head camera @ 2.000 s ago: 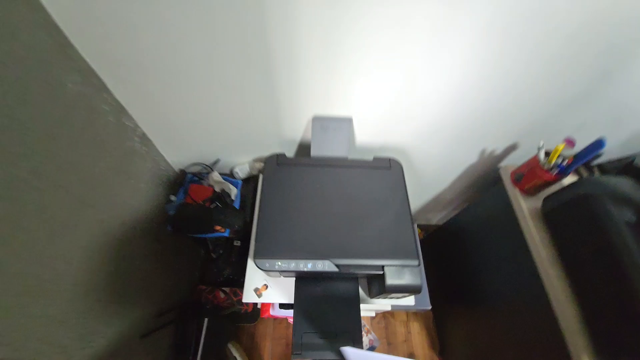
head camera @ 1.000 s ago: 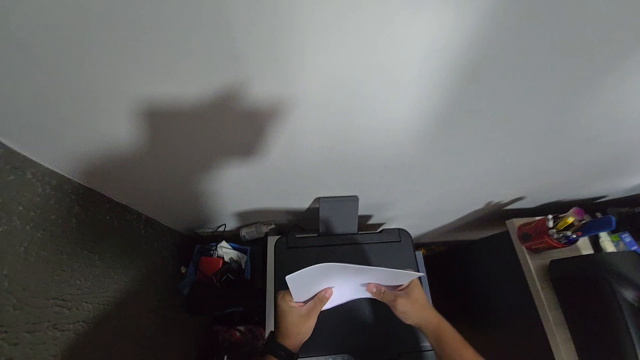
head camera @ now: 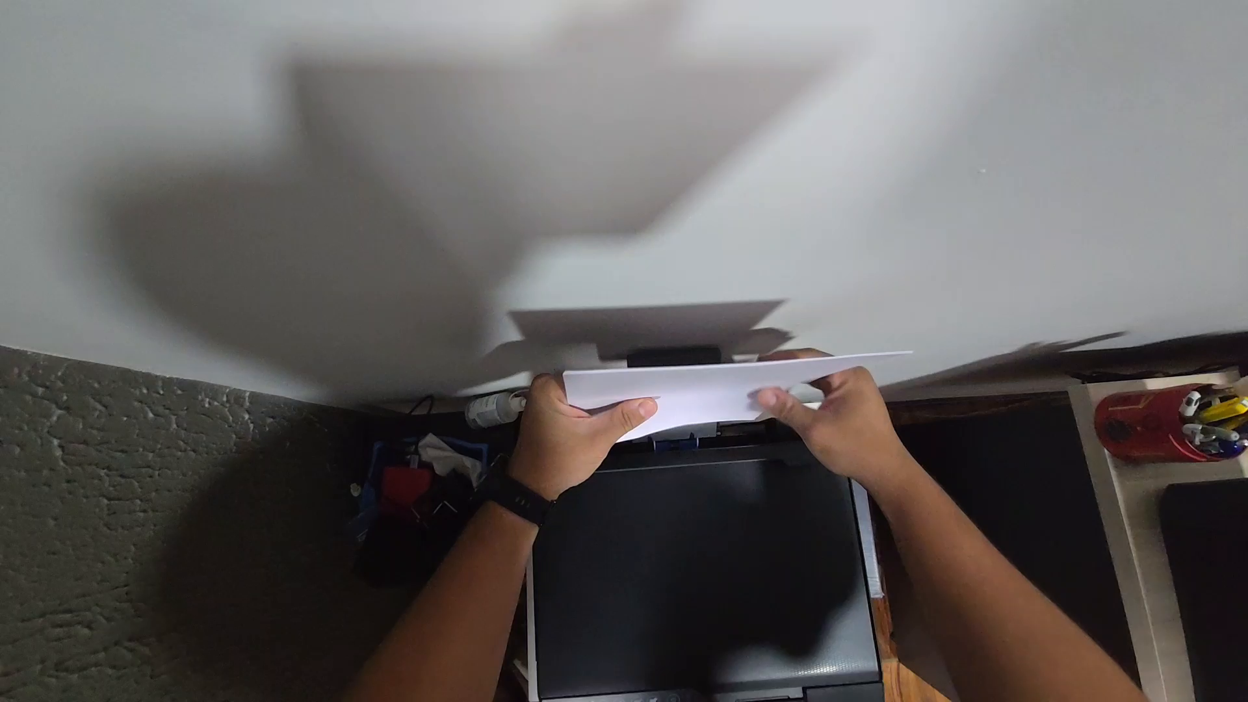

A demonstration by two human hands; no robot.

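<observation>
A stack of white paper (head camera: pixel 697 395) is held between both hands over the back edge of a black printer (head camera: pixel 702 575). My left hand (head camera: pixel 575 434), with a black watch (head camera: pixel 520 499) on the wrist, grips the left end, thumb on the near face. At the right end my right hand (head camera: pixel 838 414) has its thumb on the near face and fingers behind. Just behind the paper, the top of the dark rear paper support (head camera: pixel 675 357) shows. The paper's lower edge is near the printer's rear slot; whether it touches there I cannot tell.
A white wall (head camera: pixel 975 224) stands close behind the printer, and a rough grey wall (head camera: pixel 88 526) is at the left. Left of the printer sits a blue basket (head camera: pixel 473 450) with mixed items. A red pen holder (head camera: pixel 1150 426) stands on a light shelf (head camera: pixel 1121 526) at the right.
Both hands, out of view two seconds ago, were above the printer's lid one second ago. They have moved back with the paper to the printer's rear edge.
</observation>
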